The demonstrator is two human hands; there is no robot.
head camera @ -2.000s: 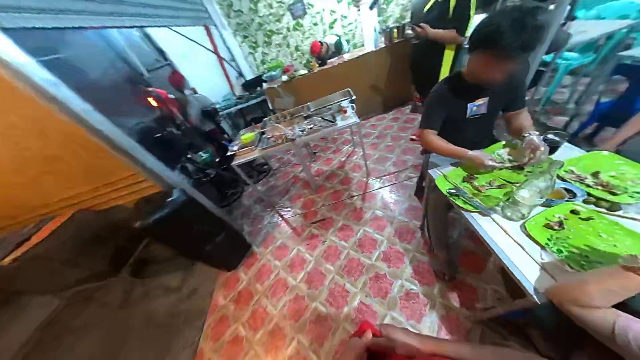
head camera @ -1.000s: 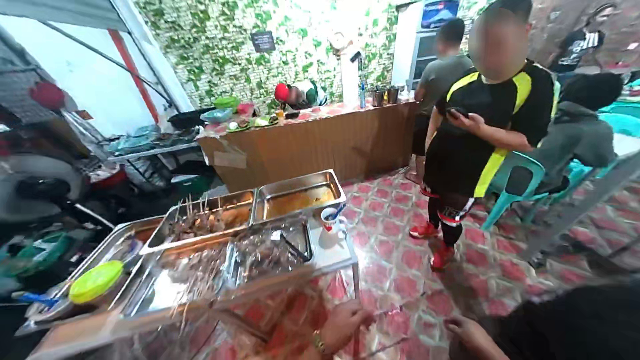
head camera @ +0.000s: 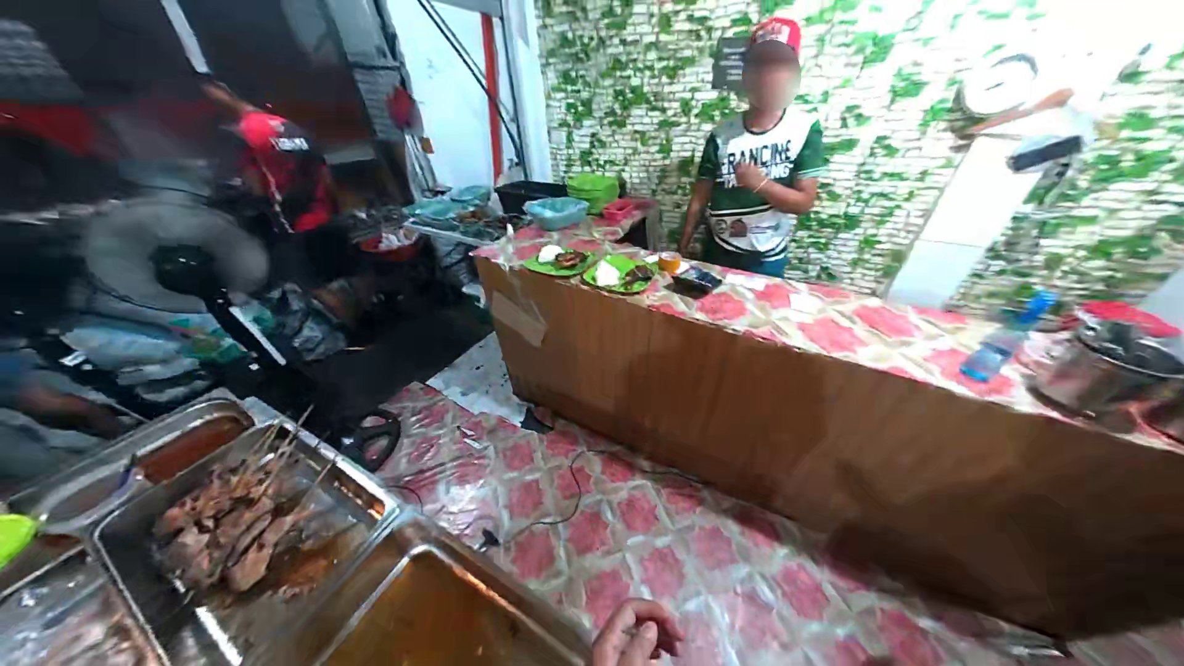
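Note:
One bare hand (head camera: 638, 634) of mine shows at the bottom edge, its fingers curled, just right of a metal tray (head camera: 435, 601) holding brown liquid; I take it for my left hand. No held object can be made out. My right hand is out of view. Left of that tray, skewered meat (head camera: 236, 532) lies piled in another metal tray. Across the floor, two green plates (head camera: 618, 275) with rice and meat, a black container (head camera: 694, 281) and an orange cup (head camera: 669, 263) stand on a counter with a patterned cover.
The brown-fronted counter (head camera: 647, 370) runs across the view. A person in a red cap (head camera: 758, 176) stands behind it. A metal pot (head camera: 1110, 365) and a blue bottle (head camera: 1004, 342) are at its right. A standing fan (head camera: 180, 264) is at left. A dark cable (head camera: 575, 476) crosses the floor.
The view has swung to the counter and moved nearer to it. The person in the red cap, bent over one second ago, now stands upright. My right hand has left the view.

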